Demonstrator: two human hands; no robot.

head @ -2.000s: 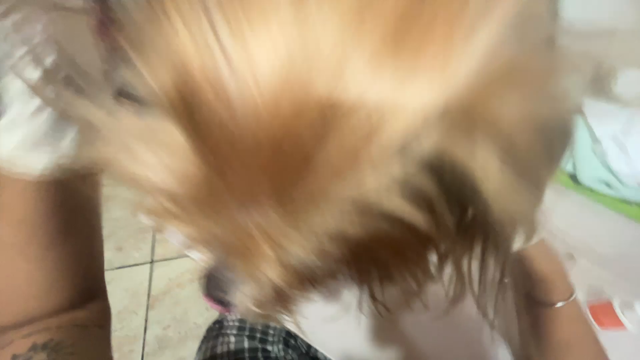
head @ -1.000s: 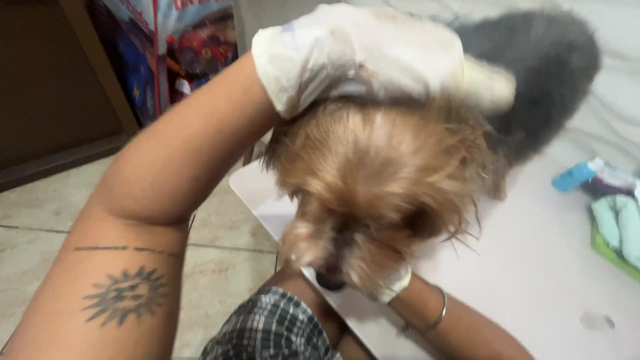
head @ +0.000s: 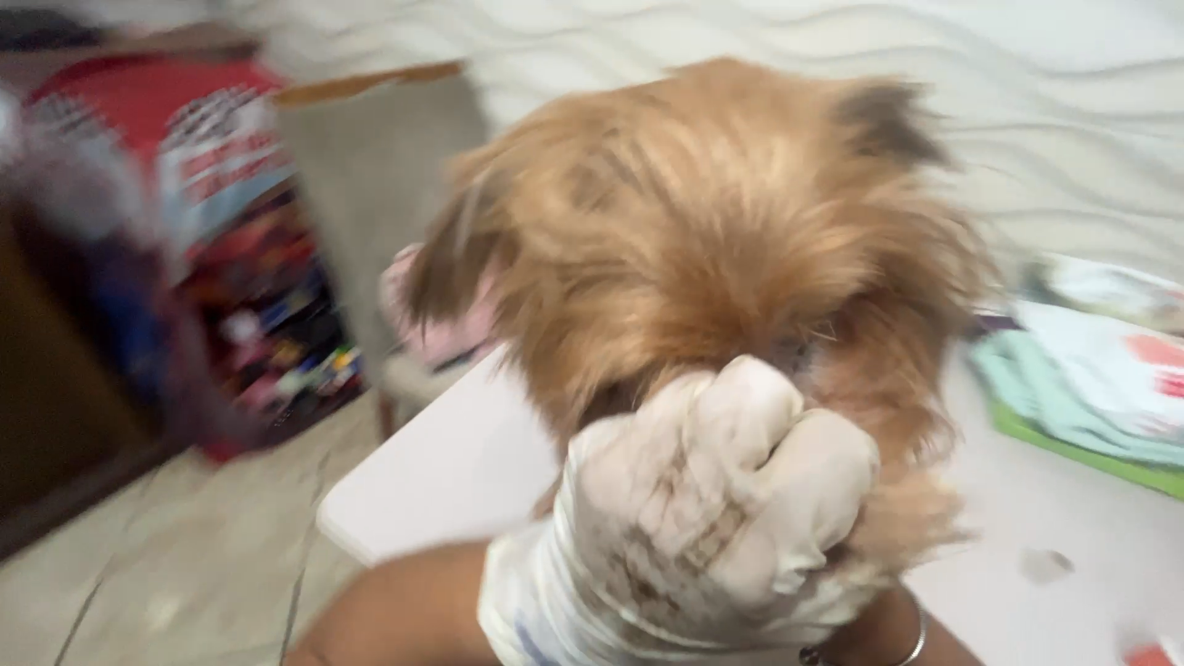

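Note:
A dog with long tan hair and darker ears (head: 721, 222) faces me at a white table (head: 435, 462), its head raised. My left hand (head: 721, 499), in a whitish glove with brown smudges, is in front of the dog's face, its fingers curled at the muzzle, which it mostly covers. Behind and below it, my right hand (head: 842, 597) is nearly all hidden; part of its glove and the wrist with a metal bracelet (head: 916, 638) show under the dog's chin. The dog's body is hidden behind its head. The view is blurred.
Folded cloths, mint green (head: 1045, 379) and white with red (head: 1110, 351), lie on something green at the table's right. A chair (head: 388, 166) with a pink item (head: 444, 314) stands behind. A red printed bag (head: 268, 231) of colourful things stands on the tiled floor at left.
My left hand has moved from the top of the dog's head down to its muzzle. The dog's face, lowered a second ago, is now raised toward me. The view has shifted.

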